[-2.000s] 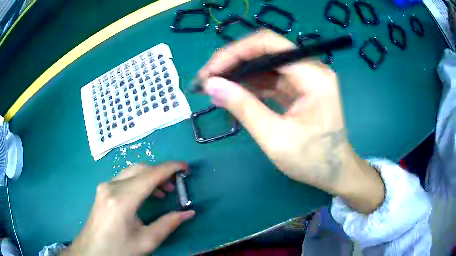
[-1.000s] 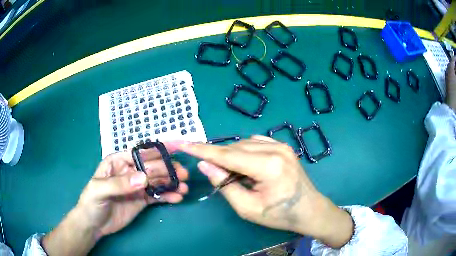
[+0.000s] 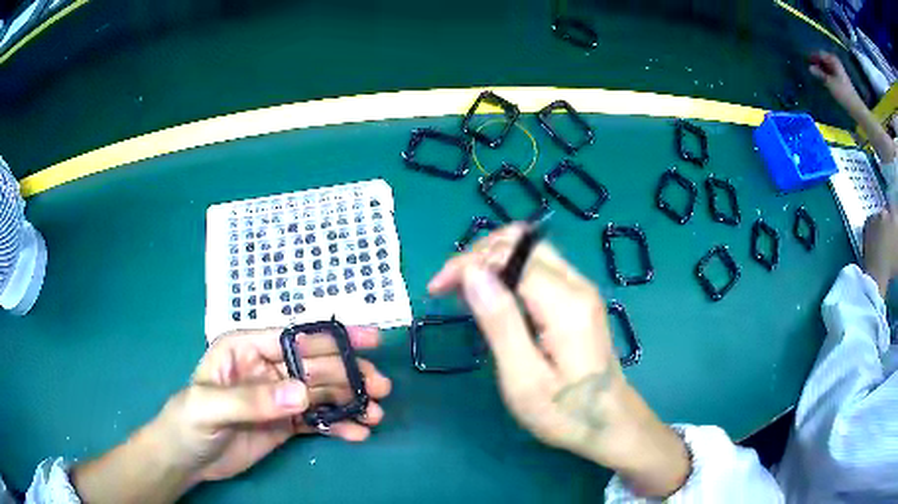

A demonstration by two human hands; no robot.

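My left hand [image 3: 246, 404] holds a black rectangular frame [image 3: 347, 374] between thumb and fingers, tilted, at the front edge of the white parts tray. My right hand [image 3: 542, 335] holds dark slim tweezers [image 3: 522, 258], slightly blurred, with the tip pointing up and away. It is to the right of the held frame and not touching it. The white tray [image 3: 219, 276] has rows of small dark parts [image 3: 330, 251]. Another black frame [image 3: 416, 345] lies between my hands, partly behind my right fingers.
Several black frames [image 3: 630, 254] lie on the green mat, with a thin yellow-green loop [image 3: 537, 148] among them. A blue bin [image 3: 798, 153] and second white tray [image 3: 857, 177] are at right, near another person's sleeve [image 3: 837, 345]. A frame [image 3: 575, 33] lies beyond the yellow strip [image 3: 325, 103]. A fan [image 3: 15, 236] is left.
Since one second ago, my right hand has moved away from the held frame, and the tweezers' tip now points upward. My left hand still holds the frame. The view takes in more of the far side.
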